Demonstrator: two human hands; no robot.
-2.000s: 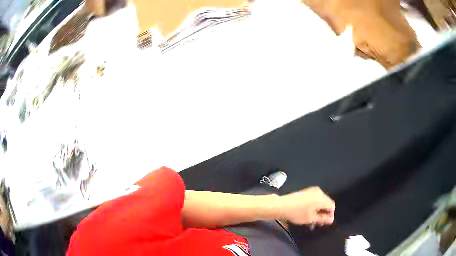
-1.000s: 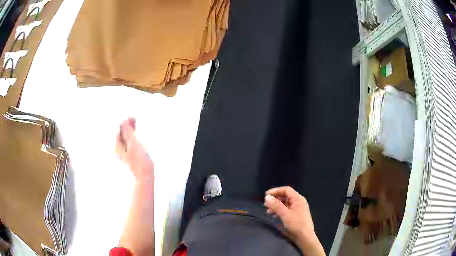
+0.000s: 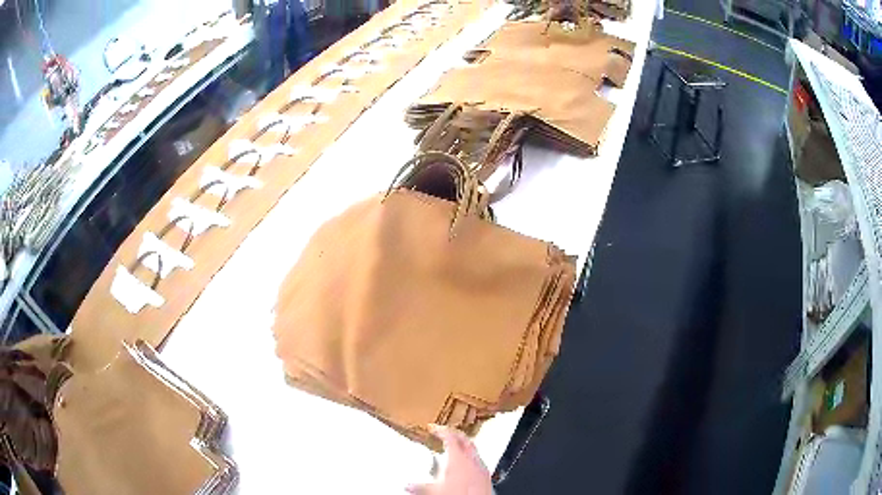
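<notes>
A stack of tan-brown bag panels (image 3: pixel 406 300) with notched corners lies on the white-covered table (image 3: pixel 271 425). Several thin brown handles (image 3: pixel 432 174) arch from its far edge. A hand, by its angle my right hand (image 3: pixel 455 464), shows at the bottom edge, cut off at the wrist. Its fingers are apart, with one fingertip at the stack's near corner; it holds nothing that I can see. My left hand is out of the picture.
More handled panels (image 3: pixel 542 82) lie farther along the table. Overlapping handled pieces with white patches (image 3: pixel 198 215) line the far side. Another panel stack (image 3: pixel 131 425) is at lower left. Right are dark floor (image 3: pixel 667 290), a black metal frame (image 3: pixel 689 111) and shelving (image 3: pixel 822 363).
The view has turned up along the table, showing the whole panel stack and more panels beyond. Two hands were visible a second ago; now one is, at the stack's near corner.
</notes>
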